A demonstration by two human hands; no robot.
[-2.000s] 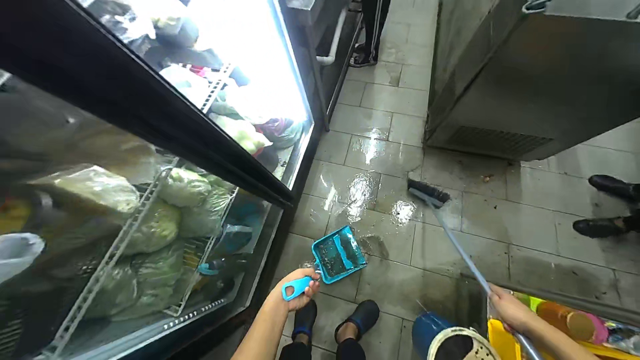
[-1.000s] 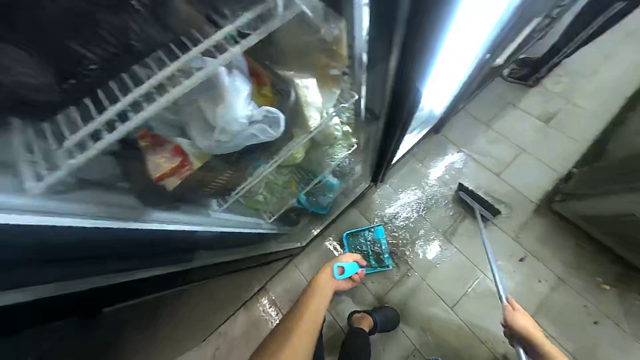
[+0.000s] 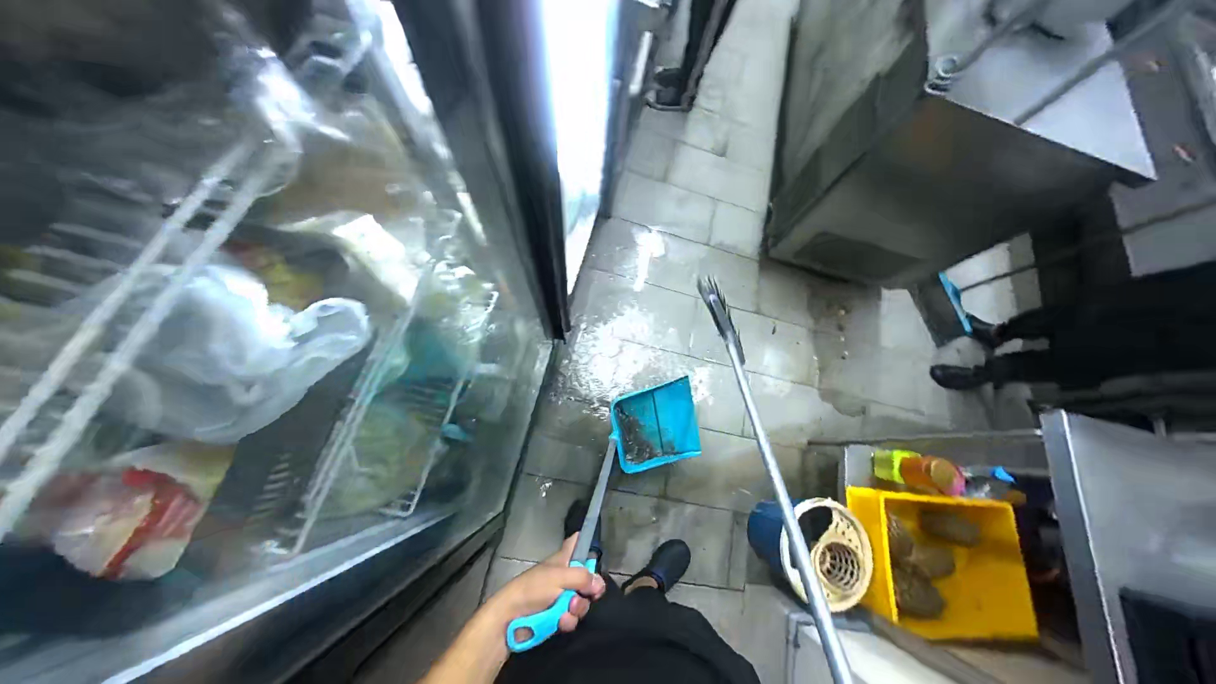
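Observation:
My left hand is closed around the turquoise handle of a long-handled dustpan. The pan, with dark wet debris in it, is by the wet tiled floor in front of my feet. To its right a broom slants across the view, its dark bristles up by the middle of the floor and its grey pole running down past the bottom edge. My right hand is out of view, so its hold on the pole is hidden.
A glass-door display fridge with bagged food stands at left. Right are a metal cabinet, a blue bucket with a cream basket and a yellow crate. Another person's dark shoes and a second dustpan are beyond.
The dustpan's grey shaft, not visible earlier, now shows between my left hand and the pan. My right hand, on the broom pole before, has left the view. The view has swung.

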